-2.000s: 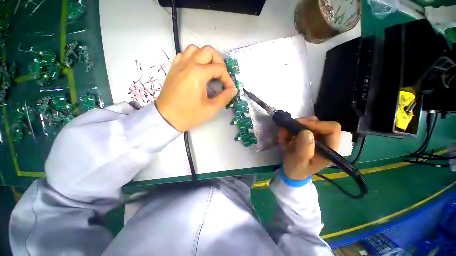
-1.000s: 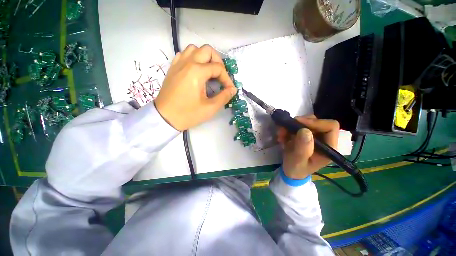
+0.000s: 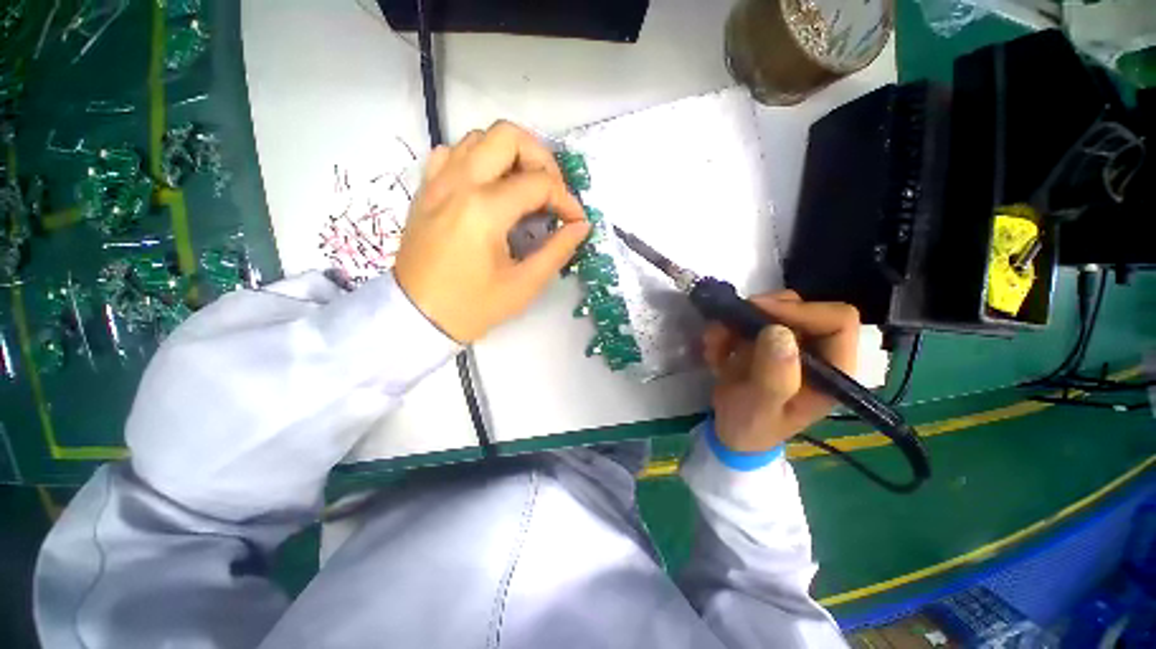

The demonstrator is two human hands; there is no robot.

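Note:
My right hand, with a blue wrist band, is closed around the black soldering iron. The iron's tip points up and left, just right of the column of small green circuit boards. My left hand is over the upper part of the column, thumb and forefinger pinched together at the boards. Whatever is between these fingertips is too small to tell. The boards lie along the left edge of the white work pad. Thin red and dark leads lie scattered left of my left hand.
A black cable crosses the white sheet under my left hand. A round brown container stands at the far right of the sheet. The black soldering station and yellow sponge are at right. More green boards lie at left.
The view has shifted slightly, so the bench things sit a little further left and up. The iron's tip now shows a small gap from my left fingertips.

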